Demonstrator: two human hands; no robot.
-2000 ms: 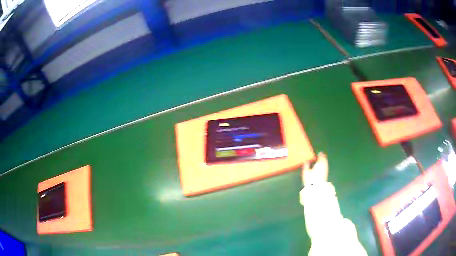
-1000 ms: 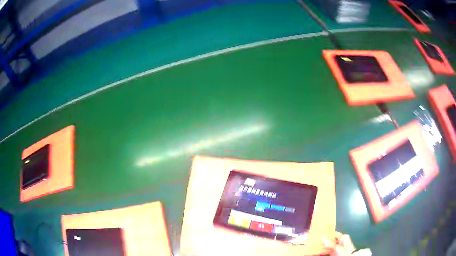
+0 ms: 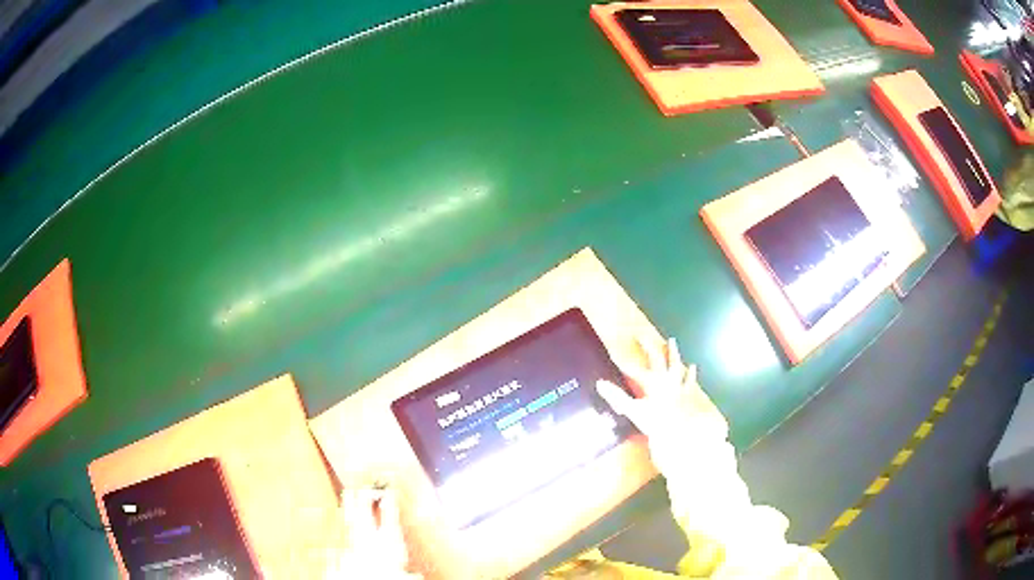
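Note:
A dark tablet (image 3: 516, 414) with lit text and glare along its lower screen lies on an orange foam pad (image 3: 499, 340) in front of me. My right hand (image 3: 655, 391) is at the tablet's right edge with fingers spread, thumb over the screen's edge. My left hand (image 3: 372, 521) is at the pad's left side, washed out by glare. It looks apart from the tablet; its finger pose is not clear. A second tablet (image 3: 181, 527) lies on its own pad (image 3: 272, 453) at lower left.
More tablets on orange pads lie at the far left, top centre (image 3: 692, 36) and right (image 3: 811, 244) of the green bench (image 3: 374, 147). A thin black cord is at lower left. A yellow-and-black floor line (image 3: 930, 419) and another person's sleeve (image 3: 1018, 193) show at right.
The nearest pad and tablet now sit tilted, left side lower. My right hand has come up to the tablet's right edge. My left hand has come into view at the pad's left.

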